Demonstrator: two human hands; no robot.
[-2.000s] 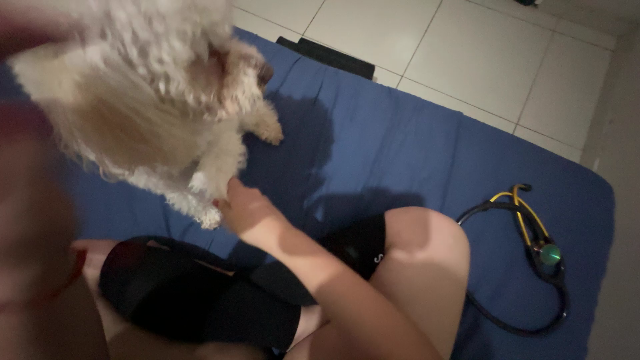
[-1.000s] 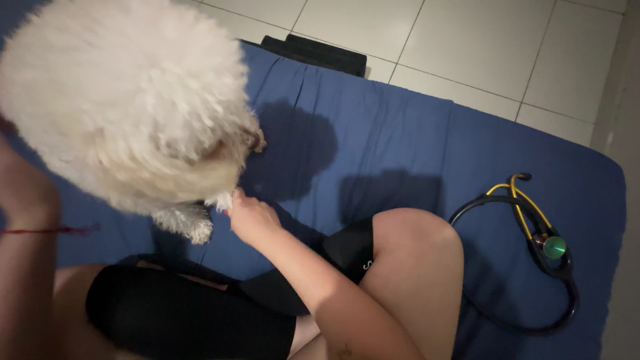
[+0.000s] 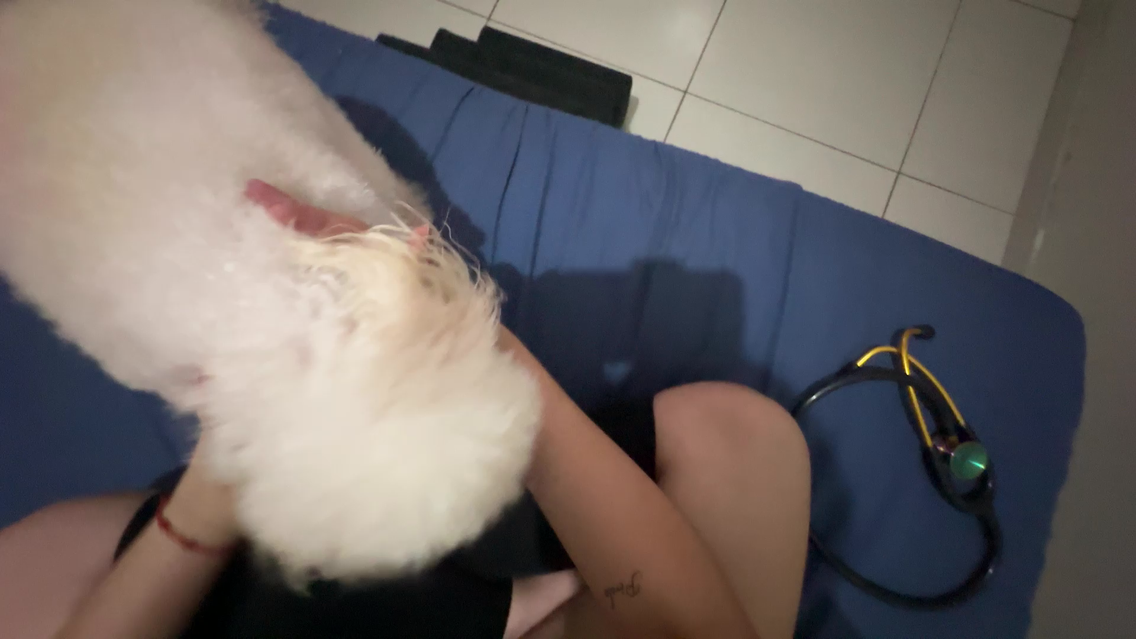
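Observation:
A fluffy white dog [image 3: 373, 426] fills the left half of the view, its head low over my lap and its body reaching to the top left. My right hand [image 3: 311, 213] is mostly buried in its fur; only reddish fingers show beside the head, with the forearm passing under it. My left hand lies hidden beneath the dog; the wrist with a red string bracelet [image 3: 182, 535] shows at the lower left. How either hand's fingers are closed is hidden. To the right, a stethoscope [image 3: 969, 460] with black tubing and yellow metal ear tubes rests on the blue sheet.
A blue fitted sheet [image 3: 870, 266] covers the bed under us. My bent legs [image 3: 732, 444] in black shorts are at the bottom. Past the bed's far edge are a dark stepped object [image 3: 559, 75] and white floor tiles [image 3: 799, 106]. A grey wall [image 3: 1096, 355] stands at the right.
The dog has moved toward me, its head now over my lap. My right hand, earlier at its front paw, is now in its fur. My left hand has gone beneath the dog.

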